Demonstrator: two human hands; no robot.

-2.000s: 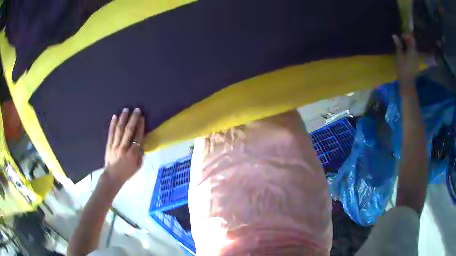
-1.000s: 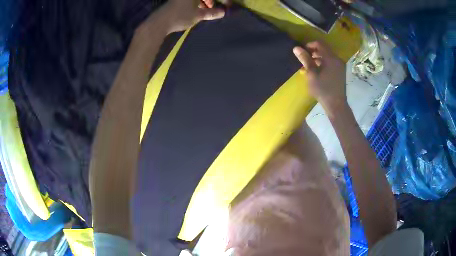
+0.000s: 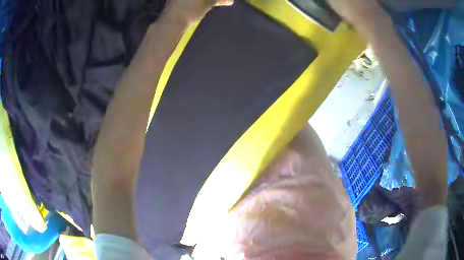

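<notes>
A dark garment piece [image 3: 224,96], likely a trouser leg, lies flat and smooth on the yellow table cover [image 3: 285,122]. My left hand [image 3: 203,6] is at the top edge of the picture, at the far end of the dark piece; its fingers are partly cut off and I cannot tell its grip. My right forearm reaches up on the right, and my right hand is cut off by the top edge. The pale-rimmed dark iron [image 3: 318,12] sits on the cover at the top, beside the right arm, partly out of view.
A crumpled dark garment pile [image 3: 66,101] fills the left side. A blue plastic basket [image 3: 374,147] stands on the pale floor at the right, with shiny blue plastic bags [image 3: 399,165] near it. A pink apron [image 3: 300,208] covers my lap.
My right hand has let go of the garment's right corner and moved up and right towards the iron, out of the picture. My left hand stays near the far end. The piece lies flatter.
</notes>
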